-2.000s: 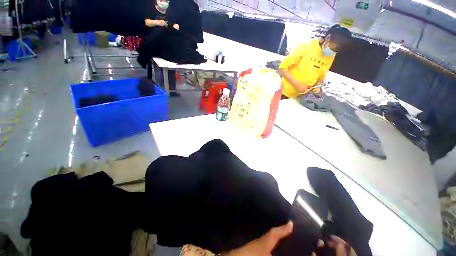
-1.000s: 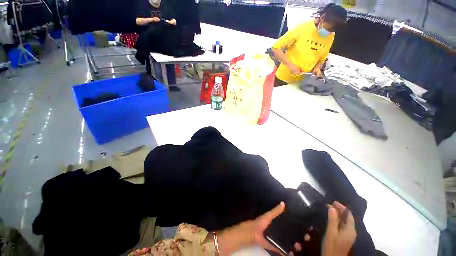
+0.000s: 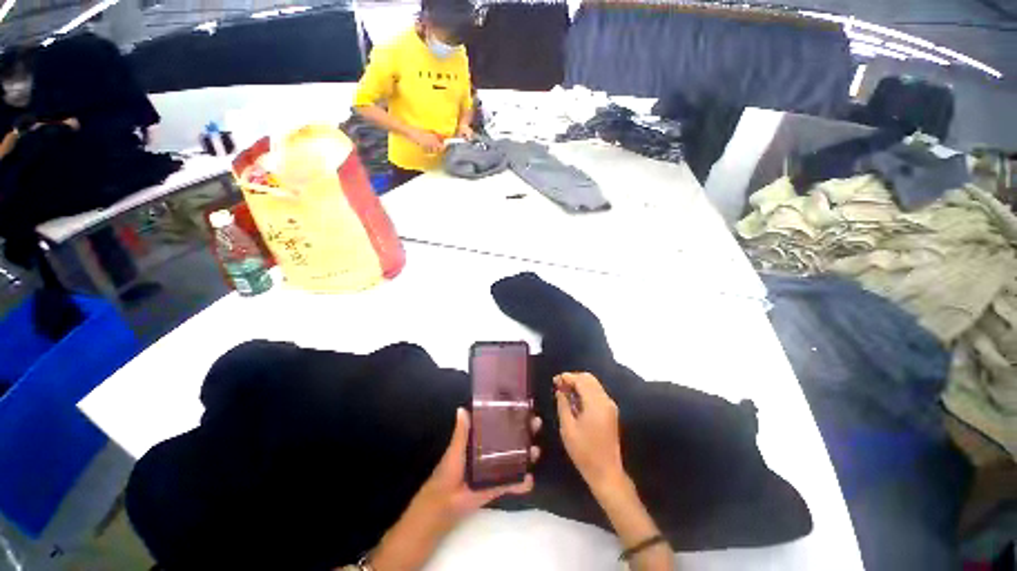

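My left hand (image 3: 455, 474) holds a smartphone (image 3: 500, 415) upright, its lit pinkish screen facing me, thumb on the left edge and fingertips on the right edge. My right hand (image 3: 587, 422) is just right of the phone, fingers curled, with something small and dark between thumb and fingers; what it is cannot be made out. Black trousers (image 3: 323, 457) lie spread across the near white table (image 3: 446, 301) under both hands, with one end pointing up behind the phone.
A yellow and red carrier bag (image 3: 323, 218) and a bottle (image 3: 241, 257) stand at the table's back left. A worker in yellow (image 3: 418, 95) handles grey trousers (image 3: 552, 176). A blue bin (image 3: 56, 390) is at left, beige garments (image 3: 892, 240) at right.
The view has swung right. The phone, tilted and partly covered a second ago, is now upright in my left hand. My right hand is beside it, lying lower and apart.
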